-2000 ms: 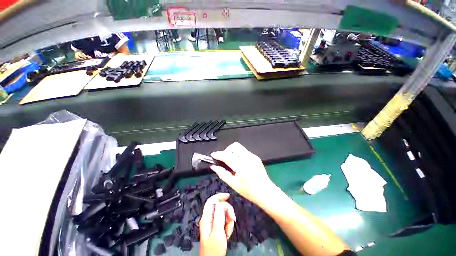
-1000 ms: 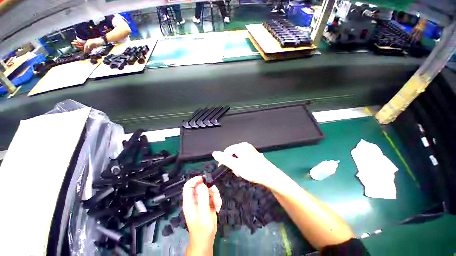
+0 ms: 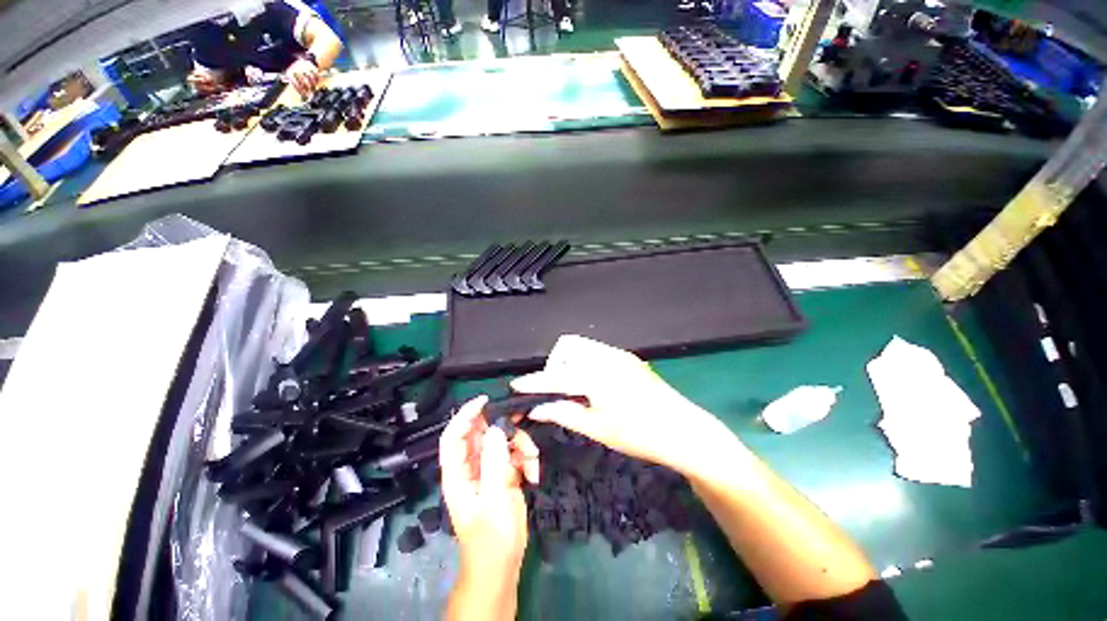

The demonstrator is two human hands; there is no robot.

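Observation:
My right hand (image 3: 607,394) grips a black plastic housing (image 3: 529,404) above the pile of pads. My left hand (image 3: 486,473) has its fingertips at the left end of the same housing. Whether a pad is between those fingers is hidden. Small dark pads (image 3: 601,500) lie in a flat pile below and right of the hands. Loose black housings (image 3: 328,449) lie in a tangled heap at the left. A black tray (image 3: 662,303) lies behind the hands. Several housings (image 3: 510,269) sit slanted in a row at its left end.
A white wad (image 3: 801,409) and white sheets (image 3: 925,412) lie at the right. A box with clear plastic (image 3: 261,291) and a white board (image 3: 103,400) stands at the left. A dark belt (image 3: 522,182) runs behind the tray. A person (image 3: 261,49) works across it. A yellow-wrapped post (image 3: 1002,239) stands right.
The housing has moved down from over the tray to above the pads, where both hands now meet on it. It now lies more level. The camera view has shifted.

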